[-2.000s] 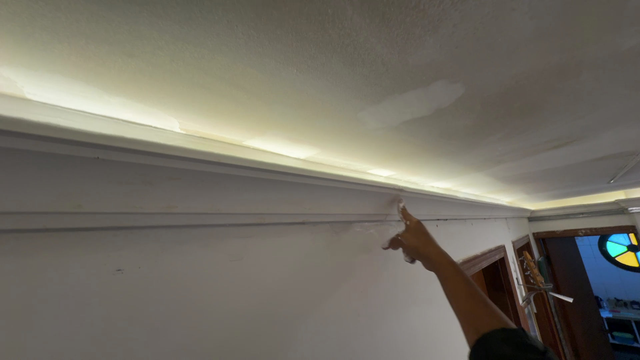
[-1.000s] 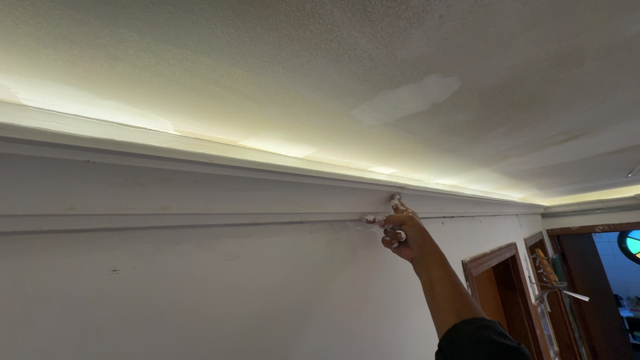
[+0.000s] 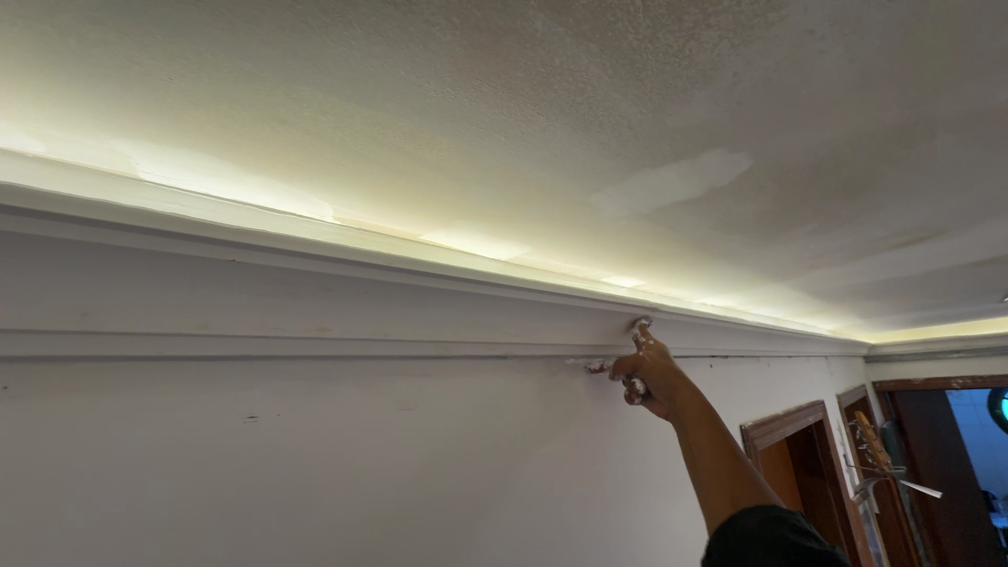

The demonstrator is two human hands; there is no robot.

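My right hand (image 3: 647, 370) is raised to the cove molding (image 3: 512, 311) where the wall meets the ceiling. White paste, like filler or plaster, coats its fingertips. One fingertip touches the molding's face just under the upper lip; another points left along the lower edge, by a small white smear on the wall (image 3: 394, 457). The other fingers are curled, with white paste on them, and no tool shows in the hand. A dark sleeve (image 3: 772, 539) covers the forearm near the elbow. My left hand is out of view.
Lit ceiling (image 3: 472, 118) with pale patches lies above the molding. Wood-framed doorways (image 3: 783, 425) open along the wall at right. A guitar headstock (image 3: 872, 441) rests by a metal holder near them. Beyond, a dark door (image 3: 937, 472) stands beside a bluish room with round colored glass.
Between two seconds and one second ago, my right hand went from an upright pointing finger to fingers spread across the molding and its lower edge. It remains at the molding now.
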